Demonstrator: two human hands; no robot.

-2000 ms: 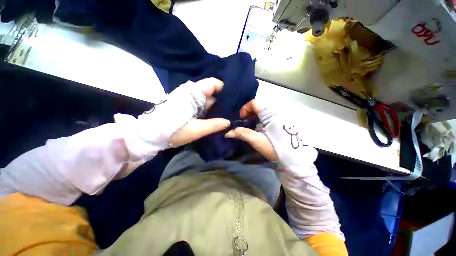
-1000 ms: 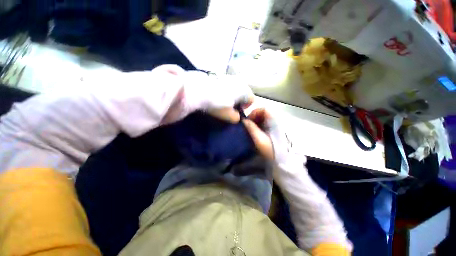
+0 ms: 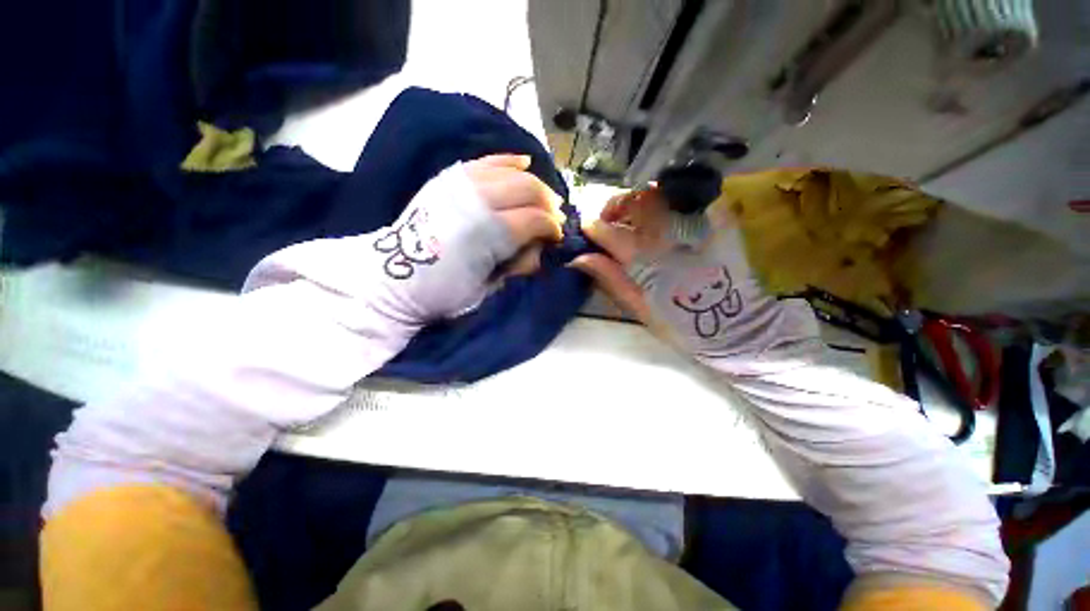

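Navy cloth [image 3: 478, 340] lies on the white table and runs up to the sewing machine's needle area. My left hand [image 3: 508, 215], in a pale sleeve with a printed face, grips the cloth's gathered edge from the left. My right hand [image 3: 624, 245] pinches the same edge from the right, with fingers close under the machine head. The hands nearly meet. The presser foot and needle are too bright and partly hidden to make out.
The machine head [image 3: 777, 84] overhangs the right hand. Crumpled yellow pieces [image 3: 825, 233] lie right of it, with red and black scissors [image 3: 956, 358] beyond. A navy heap [image 3: 108, 119] with a yellow scrap [image 3: 220, 148] is at left. The table's front edge [image 3: 538, 475] runs below my arms.
Both hands have moved forward from over my lap to the machine, bringing the navy cloth edge with them. The view has moved closer to the machine head.
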